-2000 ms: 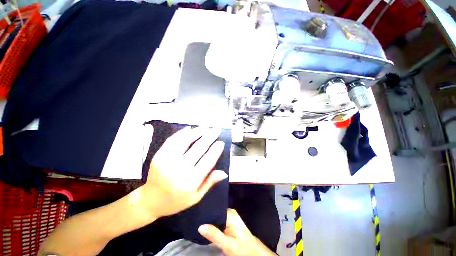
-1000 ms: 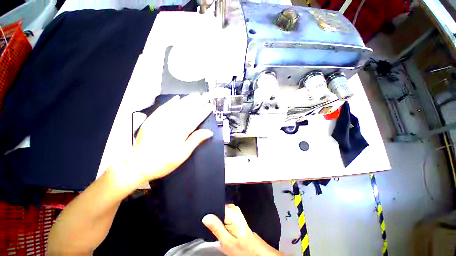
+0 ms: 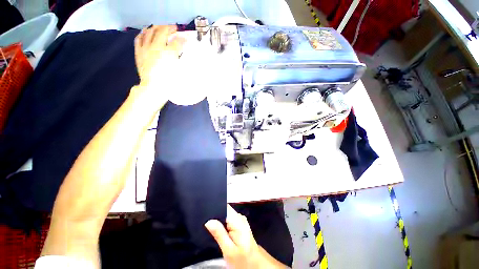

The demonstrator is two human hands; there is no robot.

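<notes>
A dark fabric panel (image 3: 190,157) lies lengthwise over the cloth plate, its right edge along the needle area (image 3: 231,123) of the blue-grey overlock machine (image 3: 299,58). Its far end passes beneath the pale rounded guard; its near end hangs over my lap. My left hand (image 3: 156,52) is at the far left of the guard, beside the large dark cloth; glare hides part of it, and I cannot tell whether it grips anything. My right hand (image 3: 233,236) pinches the panel's right edge just below the table's front edge.
Large dark cloth (image 3: 79,105) covers the table's left. A small dark piece (image 3: 358,149) lies at the right end beside a red-orange item (image 3: 340,126). Red baskets (image 3: 13,79) stand at far left, a pale tub (image 3: 39,29) behind. Yellow-black tape (image 3: 316,231) marks the floor.
My left hand has moved from on top of the panel to beyond the guard. The panel has moved forward past the needle area. My right hand still holds its near edge. The view has shifted.
</notes>
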